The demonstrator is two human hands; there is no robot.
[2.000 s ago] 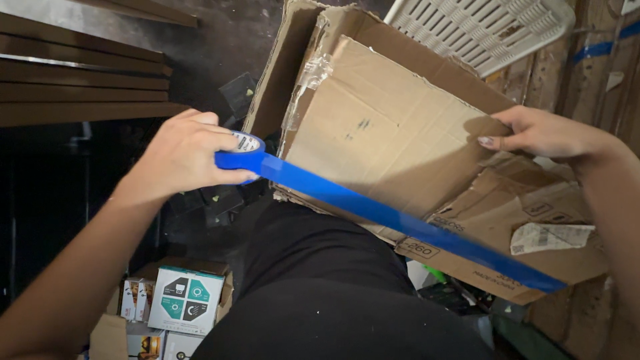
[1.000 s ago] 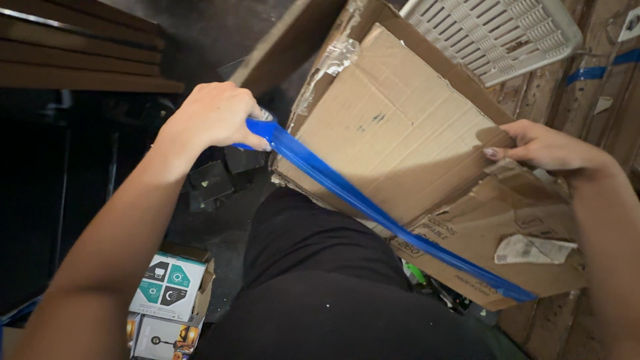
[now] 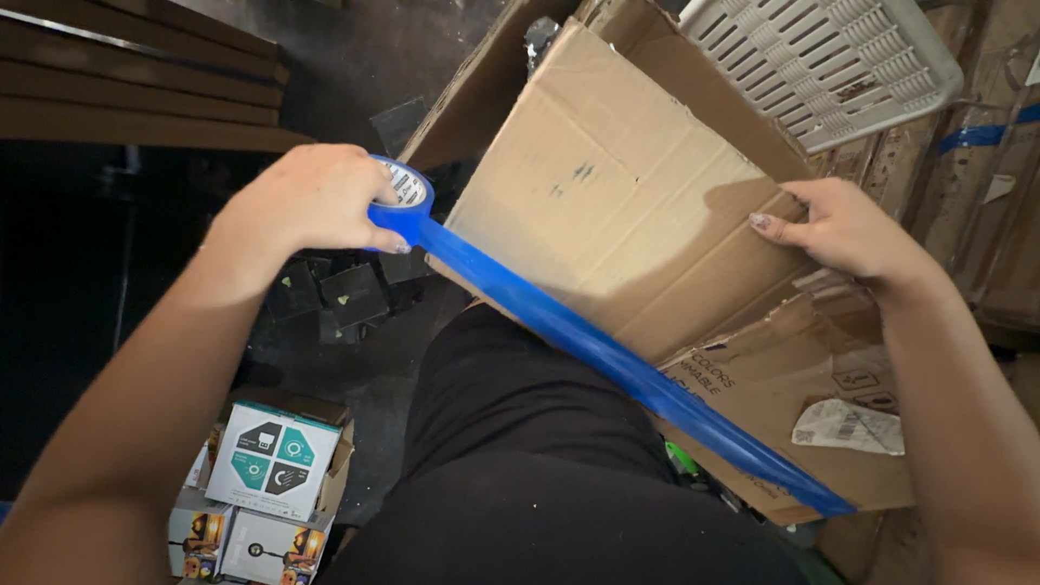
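My left hand (image 3: 313, 203) grips a roll of blue adhesive tape (image 3: 404, 199), with the thumb below it and fingers at its core. From the roll a long strip of blue tape (image 3: 601, 349) runs down to the right along the near edge of a cardboard box (image 3: 601, 195), ending near the lower corner of a printed flap (image 3: 731, 390). How much of the strip sticks to the cardboard I cannot tell. My right hand (image 3: 837, 227) holds the box's right side, thumb on the tan panel and fingers hidden behind its edge. A torn white label (image 3: 849, 426) is on the printed flap.
A light plastic basket (image 3: 829, 65) lies beyond the box. Flattened, taped cardboard (image 3: 967, 203) is at the right. Small product boxes (image 3: 276, 459) sit in an open carton at lower left. Brown panels (image 3: 138, 81) are stacked at upper left. My legs (image 3: 536, 390) are under the box's near edge.
The tape roll has turned in my left hand, so its printed core now shows. The box's tan panel has tilted, and the strip looks flatter than a second ago. My right hand still holds the box.
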